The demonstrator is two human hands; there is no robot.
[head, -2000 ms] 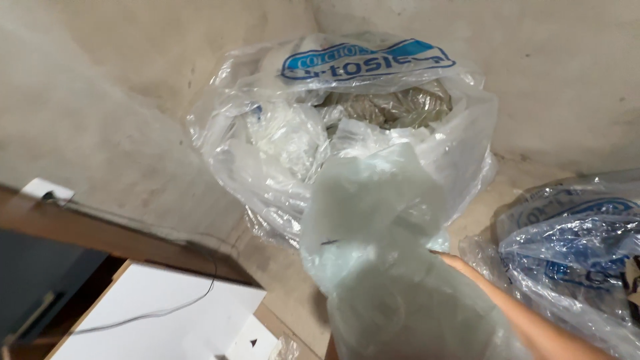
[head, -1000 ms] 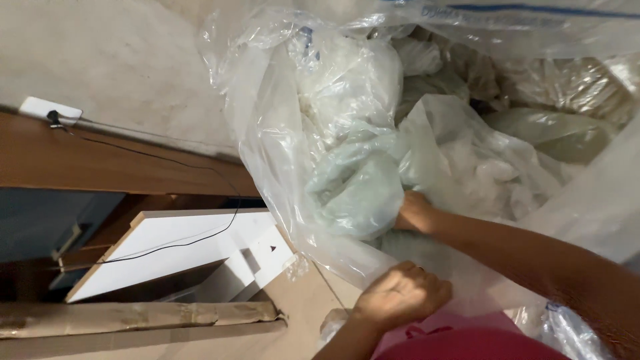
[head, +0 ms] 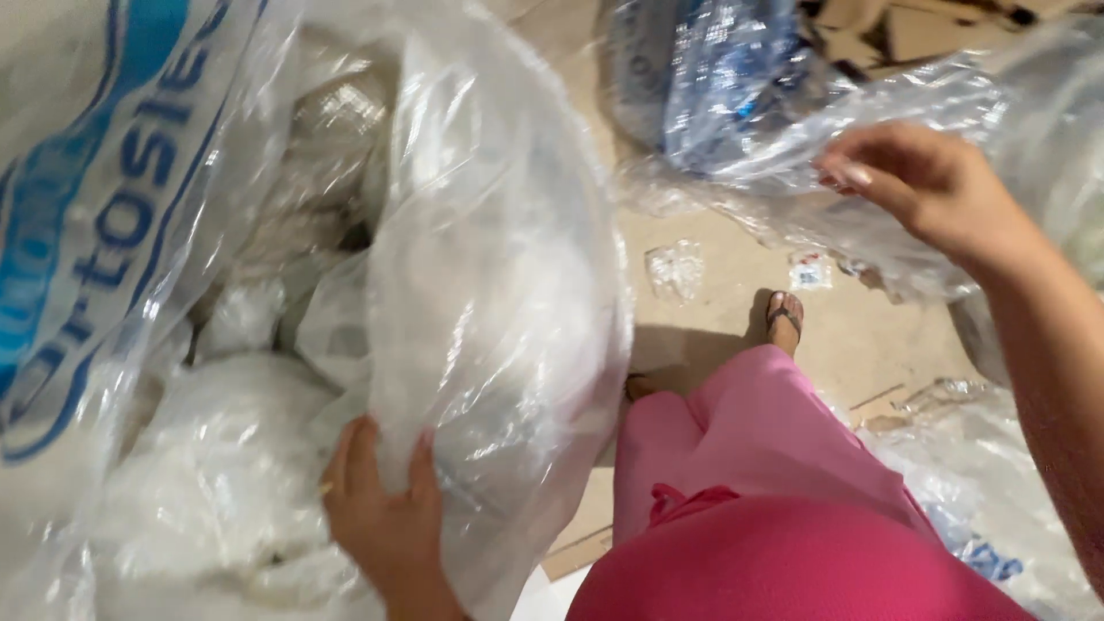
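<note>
A large clear plastic bag (head: 509, 285) with blue printing stands at the left, its mouth facing up. Inside it lie crumpled white and clear plastic film (head: 224, 466) and a brownish plastic-wrapped bundle (head: 336, 129). My left hand (head: 384, 509) is at the near rim of this bag, fingers spread against its film; whether they pinch the rim is not plain. At the upper right my right hand (head: 923, 190) is raised with its fingers curled and nothing visible in it, over another clear plastic bag (head: 871, 233).
A bag with blue plastic (head: 724, 86) lies at the top, beside cardboard pieces (head: 940, 34). Small plastic scraps (head: 675, 269) and a small printed packet (head: 811, 271) lie on the floor near my sandalled foot (head: 783, 319). More loose film (head: 1018, 466) is at the lower right.
My right hand has come out of the large bag and moved away to the right. The pale greenish film is no longer at my hands. The view has swung to the right.
</note>
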